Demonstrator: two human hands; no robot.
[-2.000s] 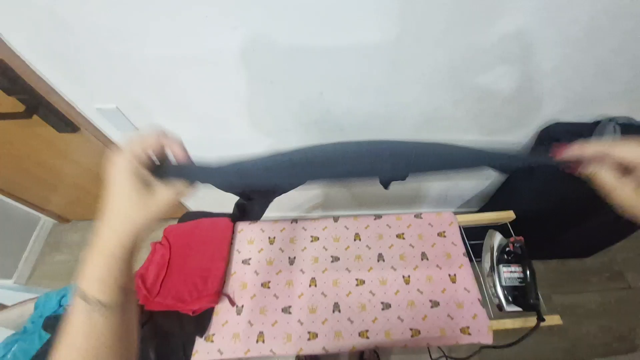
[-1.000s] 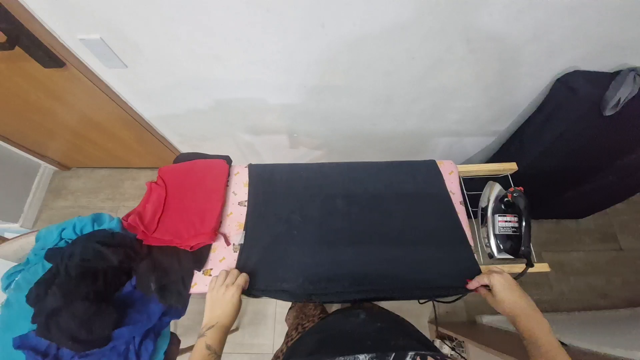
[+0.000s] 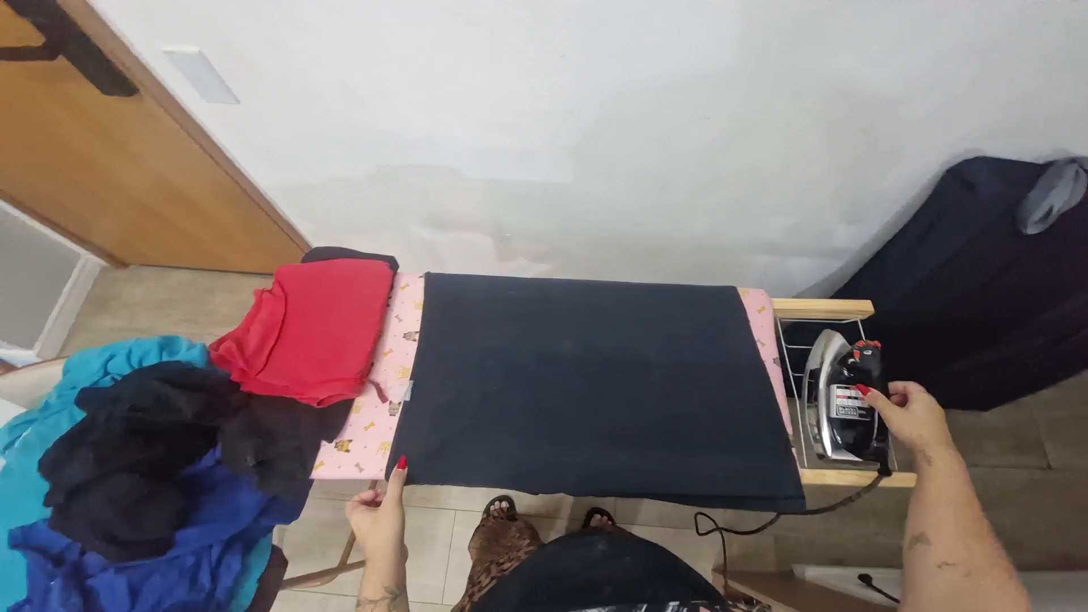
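A black cloth garment [image 3: 586,387] lies flat across the ironing board with the pink patterned cover [image 3: 361,442]. My left hand [image 3: 382,506] is at the garment's near left corner, thumb at its edge; whether it pinches the fabric is hard to tell. On the wire rack at the board's right end rests a black and silver clothes iron [image 3: 846,399]. My right hand [image 3: 914,415] reaches to the iron's right side, its thumb over the handle; the fingers are partly hidden, so a firm grip cannot be made out.
Folded red cloth [image 3: 327,327] lies at the board's left end. Beside it are heaped black [image 3: 127,450], turquoise [image 3: 136,353] and blue clothes [image 3: 204,540]. The iron's cord [image 3: 841,503] hangs below the rack. A dark covered object [image 3: 977,289] stands right, against the white wall.
The black garment, held stretched in the air at first, now lies on the board. My right hand has moved from the garment's near right corner to the iron. My left hand remains near the left corner.
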